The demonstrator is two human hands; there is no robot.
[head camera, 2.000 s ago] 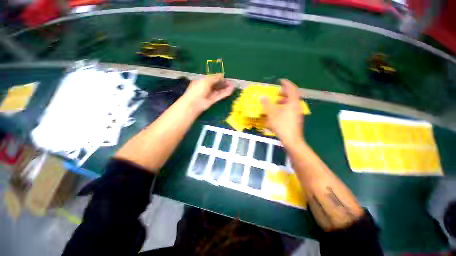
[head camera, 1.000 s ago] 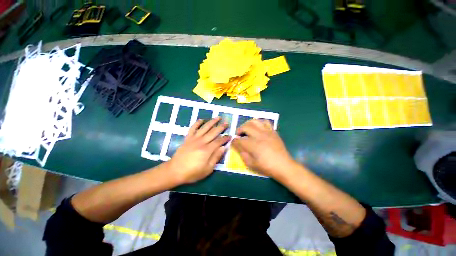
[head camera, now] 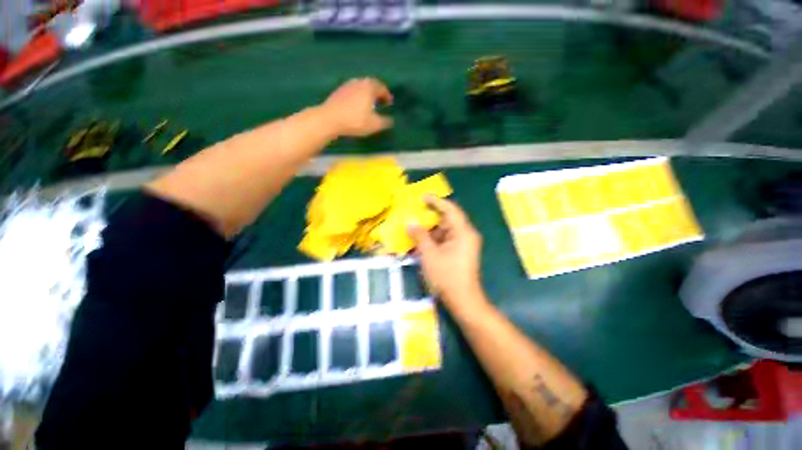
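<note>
My left hand reaches over the far green strip, fingers curled; blur and dark shapes beside the fingertips hide whether it holds anything. My right hand is at the right edge of the heap of yellow pieces, thumb and fingers curled near a yellow piece; I cannot tell whether it grips one. The white-edged sticker sheet lies in front, its windows mostly empty, with one yellow rectangle at its lower right. The left arm and sleeve cover the area left of the heap.
A full yellow sticker sheet stack lies at right, a grey fan beyond it. White lattice waste is heaped at far left. Black and yellow frames lie on the far strip at left and centre. A pale rail divides the bench.
My left hand has left the sticker sheet and moved out across the rail to the far strip. My right hand has moved up from the sheet to the yellow heap. The view has shifted.
</note>
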